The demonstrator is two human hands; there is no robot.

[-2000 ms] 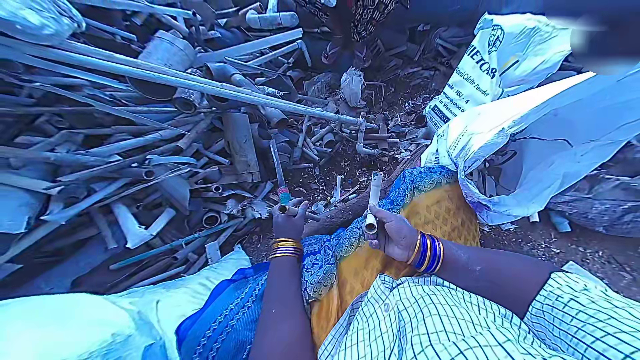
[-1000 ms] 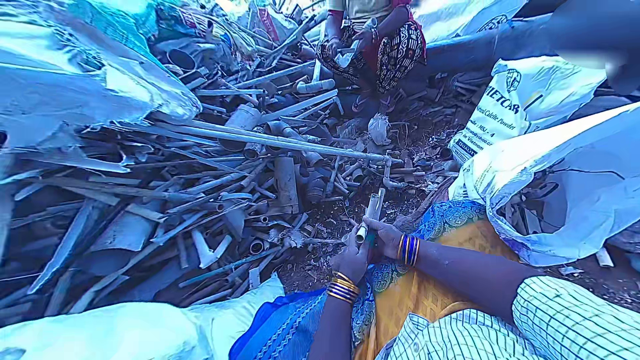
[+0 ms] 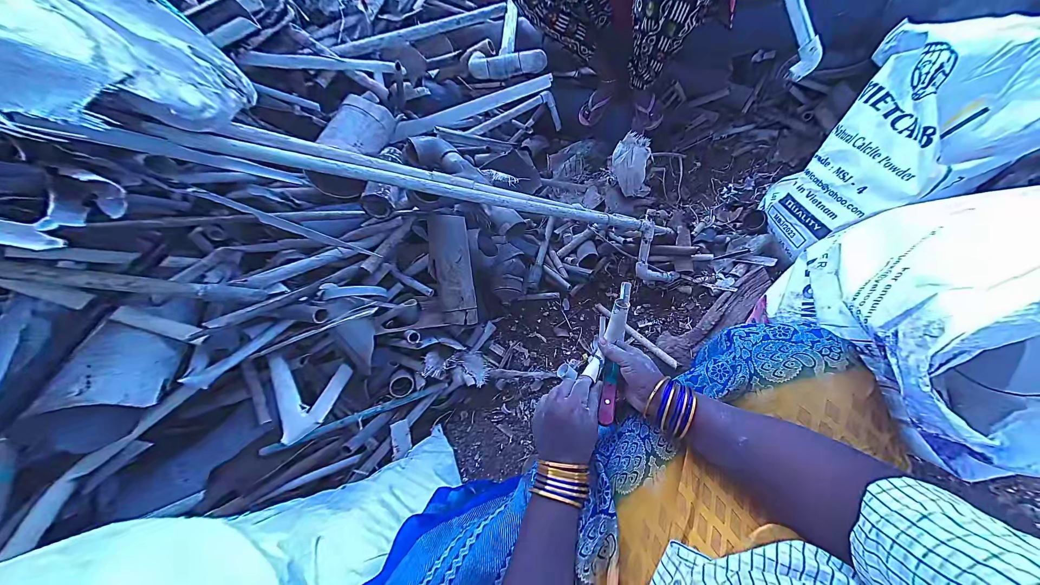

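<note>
My left hand (image 3: 565, 418) and my right hand (image 3: 634, 370) are close together in front of my lap. Both are closed around a short piece of light plastic pipe (image 3: 617, 319), which points away from me and has a narrower end at its tip. A tool with a red and green handle (image 3: 608, 396) shows between the hands, against the right hand's fingers; its blade is mostly hidden, and which hand bears it I cannot tell.
Scrap pipes (image 3: 455, 183) lie heaped ahead and left. A long pipe with an elbow (image 3: 647, 272) crosses the heap. Printed woven sacks (image 3: 861, 146) stand at the right, and a white sack (image 3: 366, 508) lies at lower left. Beyond stands another person (image 3: 626, 49) in patterned cloth.
Two seconds ago my hands were apart, with a tool in the left and a pipe piece in the right. They have come together around the pipe piece.
</note>
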